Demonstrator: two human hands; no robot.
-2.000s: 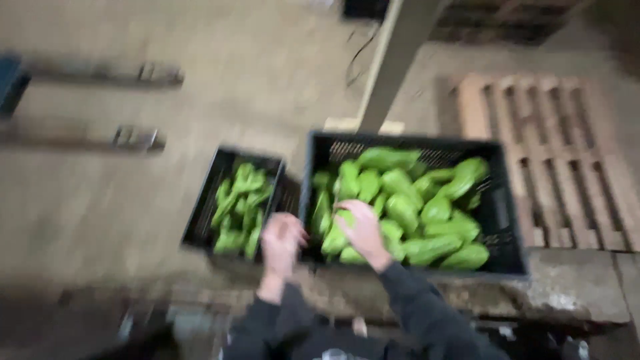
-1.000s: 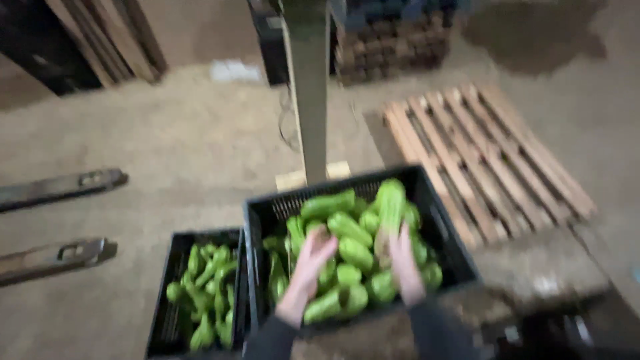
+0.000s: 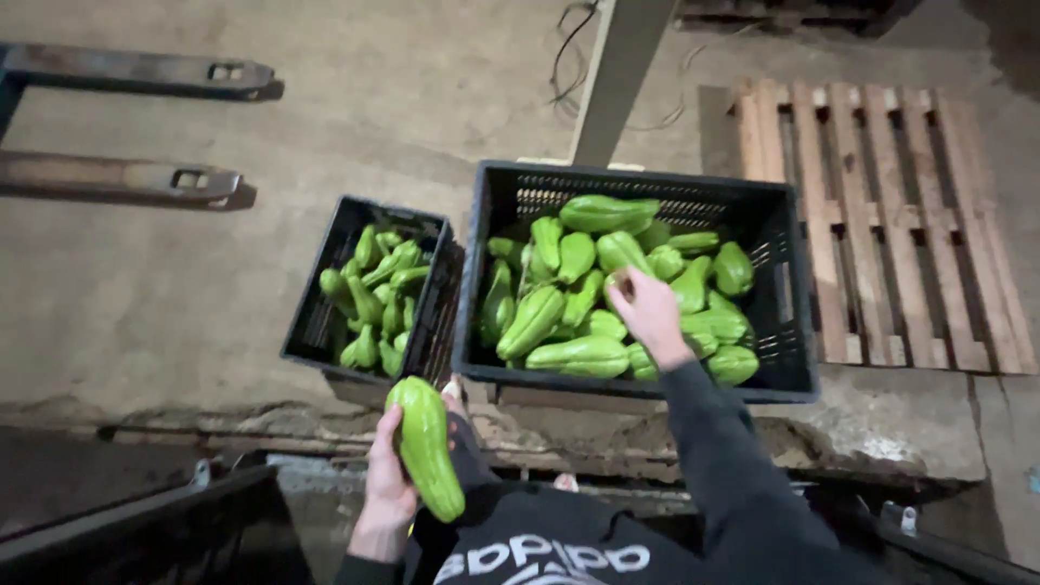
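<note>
My left hand (image 3: pixel 390 467) holds a large pale green chayote-like squash (image 3: pixel 429 448) in front of my body, below the small crate. My right hand (image 3: pixel 646 309) reaches into the large black plastic crate (image 3: pixel 634 390), its fingertips at a green squash (image 3: pixel 621 252) among many others; whether it grips one cannot be told. More ribbed green squashes (image 3: pixel 581 357) lie loosely across that crate. To its left, a smaller black crate (image 3: pixel 305 317) contains thinner, smaller green squashes (image 3: pixel 363 348).
A wooden pallet (image 3: pixel 865 227) lies on the floor at the right. Two pallet jack forks (image 3: pixel 122 175) reach in from the left. A metal post (image 3: pixel 621 81) rises behind the large crate, with a dark cable (image 3: pixel 559 69) beside it. A broken concrete edge (image 3: pixel 309 422) runs before me.
My left hand has left the large crate and now holds a squash near my body. My right hand remains over the large crate. The view has shifted.
</note>
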